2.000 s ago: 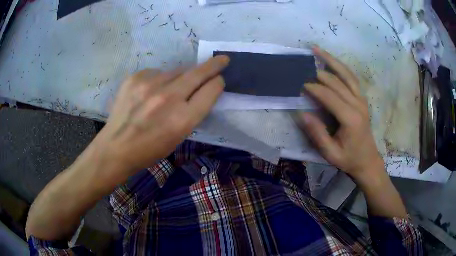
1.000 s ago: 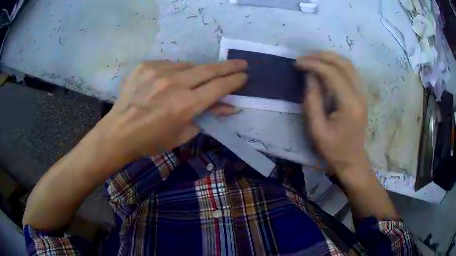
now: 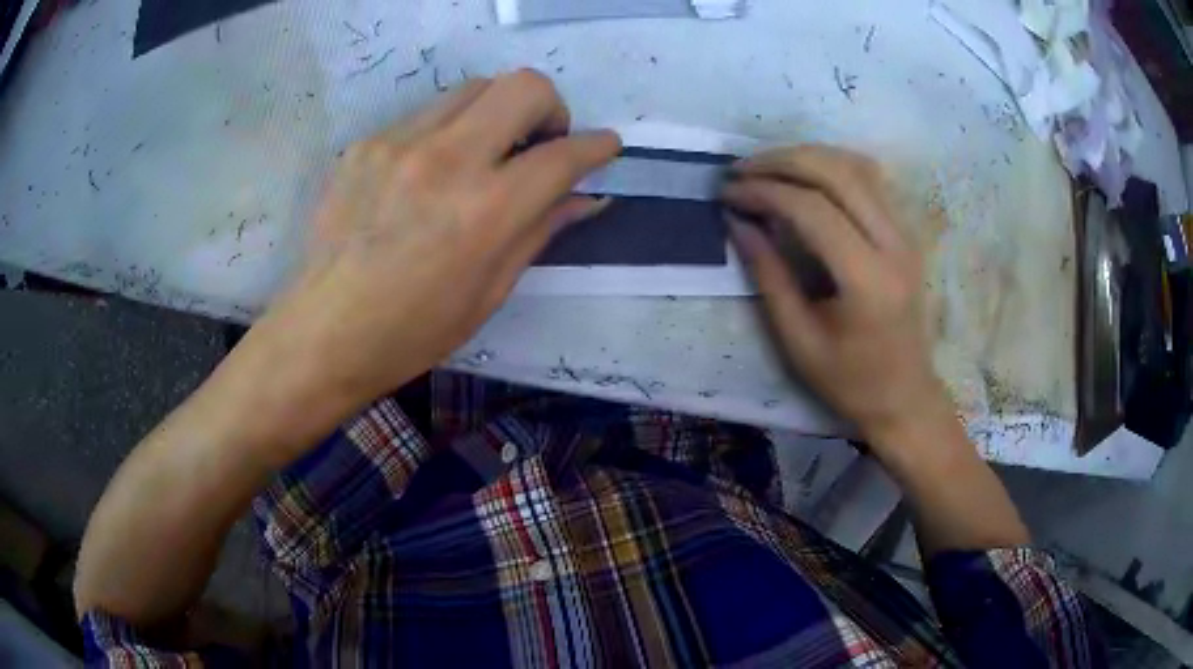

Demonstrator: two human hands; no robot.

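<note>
A white fabric piece (image 3: 628,280) lies flat on the table with a dark interlining piece (image 3: 648,233) on top. A narrow grey template strip (image 3: 670,178) lies lengthwise across the interlining, with a thin dark line showing beyond its far edge. My left hand (image 3: 438,216) has thumb and forefinger at the strip's left part and covers the left end of the pieces. My right hand (image 3: 837,255) pinches the strip's right end, fingertips bent over it. Both hands are slightly blurred.
An electric iron (image 3: 1128,314) stands at the right table edge. White scraps (image 3: 1079,85) are heaped at the far right. A stack of pale strips (image 3: 595,8) is cut off at the far side. A dark interlining stack (image 3: 196,16) lies far left. Loose threads dot the table.
The grey strip, earlier slanting from under my left hand at the near table edge, now lies on the interlining. My left hand has moved up to hold it, and my right fingers have closed on its end.
</note>
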